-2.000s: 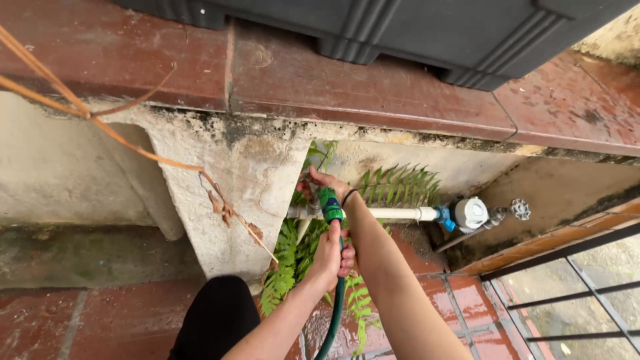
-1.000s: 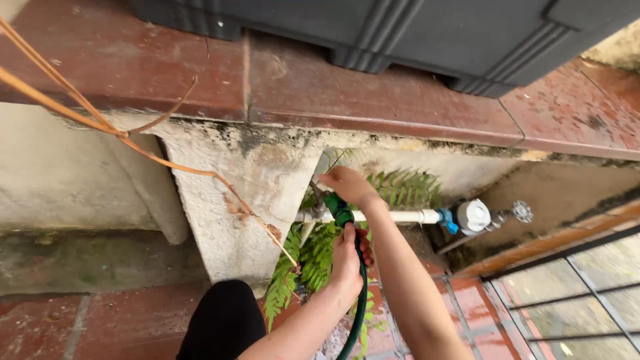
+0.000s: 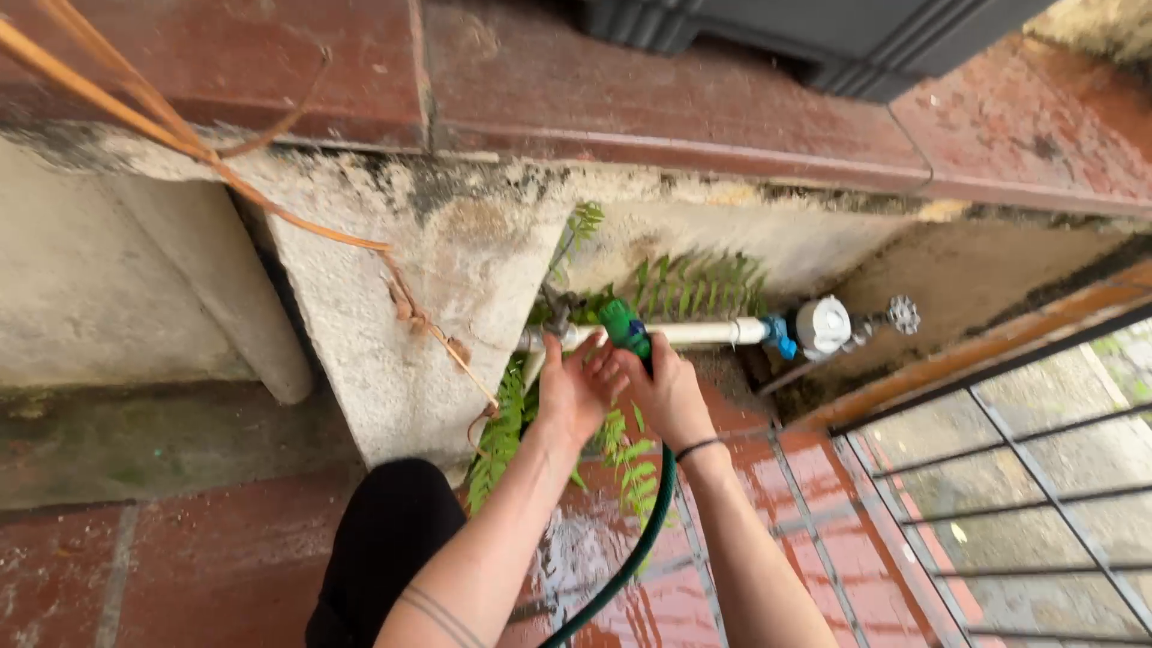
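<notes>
My right hand grips a green hose connector at the end of a dark green garden hose, which curves down to the wet floor. Beside it, my left hand is palm up with spread, curled fingers, near the connector; whether its fingertips touch it I cannot tell. A metal tap stands on the pipe just beyond my left hand, apart from the connector. The white pipe runs behind the hands to a blue valve and a round white water meter.
A red tiled ledge overhangs the work, with a dark plastic planter on it. A rough masonry support stands at left, crossed by a dry orange stem. Fern fronds grow around the pipe. A metal-barred gate is at right.
Both hands were together at the connector by the tap; now the connector is apart from the tap, held in my right hand. My left hand has come off it and turned palm up.
</notes>
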